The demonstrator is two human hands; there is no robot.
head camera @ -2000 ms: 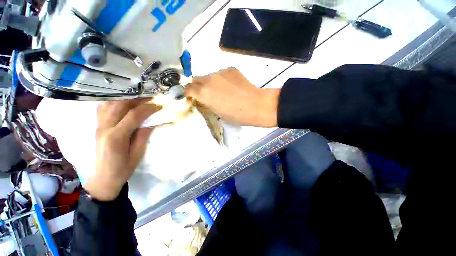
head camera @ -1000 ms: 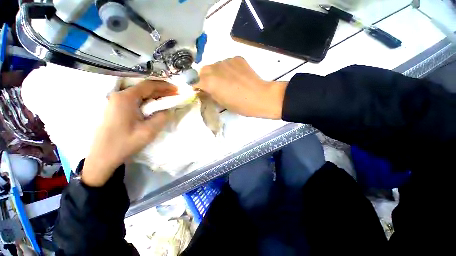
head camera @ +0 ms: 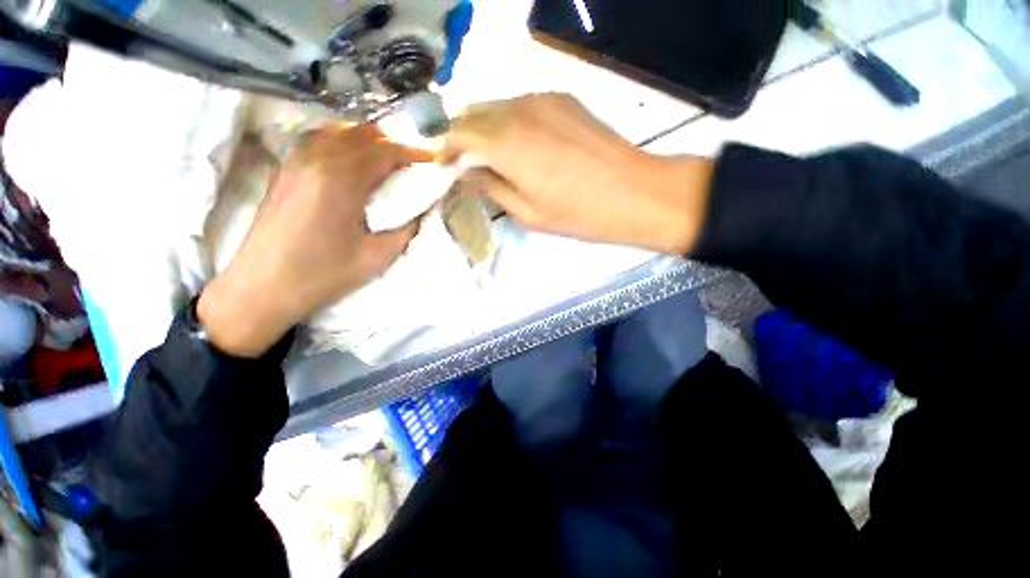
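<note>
A white garment piece [head camera: 407,194] lies bunched below the sewing machine's needle end [head camera: 427,111]. My left hand [head camera: 311,226] holds its folded edge between thumb and fingers. My right hand [head camera: 565,169] pinches the cloth just right of the needle area, with its fingertips close to the left ones. A beige fabric strip [head camera: 469,224] hangs from the cloth below the right fingers. The needle and presser foot are hidden by the fingers and the machine head.
More white cloth [head camera: 136,169] lies at the left. A black smartphone [head camera: 678,45] and a pen [head camera: 875,70] lie at the upper right. A measuring tape [head camera: 542,332] runs along the table's front edge. A blue basket [head camera: 427,420] stands below.
The view has shifted, so the machine head and phone sit higher in the picture. Both hands stay at the needle area; more bunched cloth shows at the left behind my left hand.
</note>
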